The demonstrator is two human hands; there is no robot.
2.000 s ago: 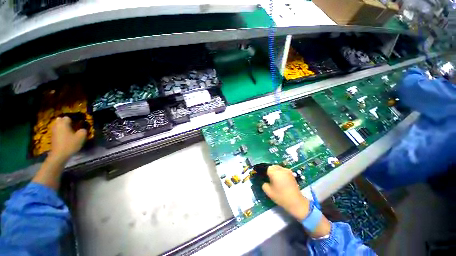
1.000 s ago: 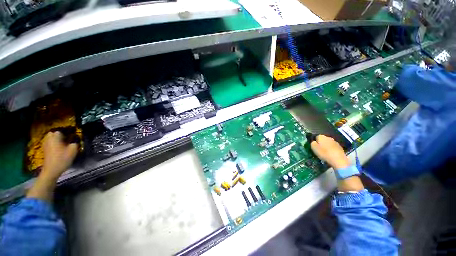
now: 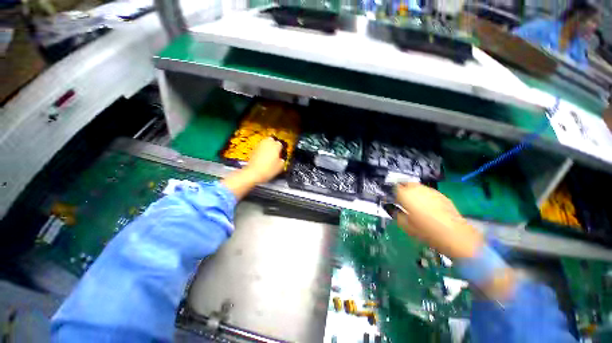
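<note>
My left hand (image 3: 268,159) is at the bin of yellow-orange components (image 3: 253,132), its fingertips at the heap near the bin's front right; whether it holds a part is hidden. My right hand (image 3: 424,213), blurred, with black coverings on its fingertips, is over the front edge of the lower bin of small silvery parts (image 3: 373,187); I cannot tell if it holds anything. The green circuit board (image 3: 362,251) lies below it, partly hidden by my right hand and sleeve, with yellow-orange parts (image 3: 355,309) on its white area.
A bare metal plate (image 3: 262,268) lies left of the board. Another green board (image 3: 100,201) is at the far left, partly behind my left sleeve. More bins (image 3: 325,175) stand under the shelf (image 3: 376,100). A blue coiled cord (image 3: 503,157) crosses at right. A person (image 3: 560,33) is at upper right.
The view has swung left, bringing the left board in. My right hand has moved from the board to the front of the bins. My left hand remains at the yellow-orange bin.
</note>
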